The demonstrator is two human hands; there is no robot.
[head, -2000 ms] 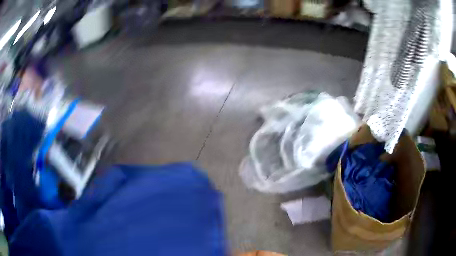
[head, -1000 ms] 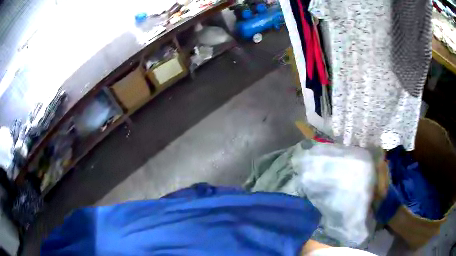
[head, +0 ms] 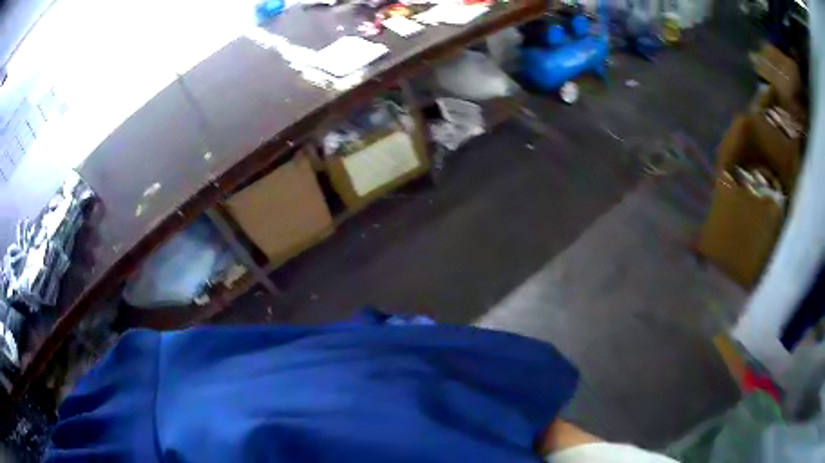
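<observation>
A royal blue garment (head: 362, 389) spans the lower part of the view, raised in front of me. It has a seam and gathered folds at its left end. My right hand (head: 563, 438) shows only as a strip of skin at the wrist beside a white sleeve, at the bottom edge. It goes in under the garment's right end and holds it up; the fingers are hidden by the cloth. My left hand is not in view.
A long dark table (head: 226, 104) runs along the left, with papers and a pile of patterned cloth (head: 45, 249). Cardboard boxes (head: 280, 208) sit on its lower shelf. A blue compressor (head: 568, 61) stands beyond it. Cartons (head: 746, 203) and green cloth (head: 737, 434) are at right.
The view has swung round towards the long table, and the hanging grey clothing and paper bag have left the picture at right. The blue garment stays held up low in front.
</observation>
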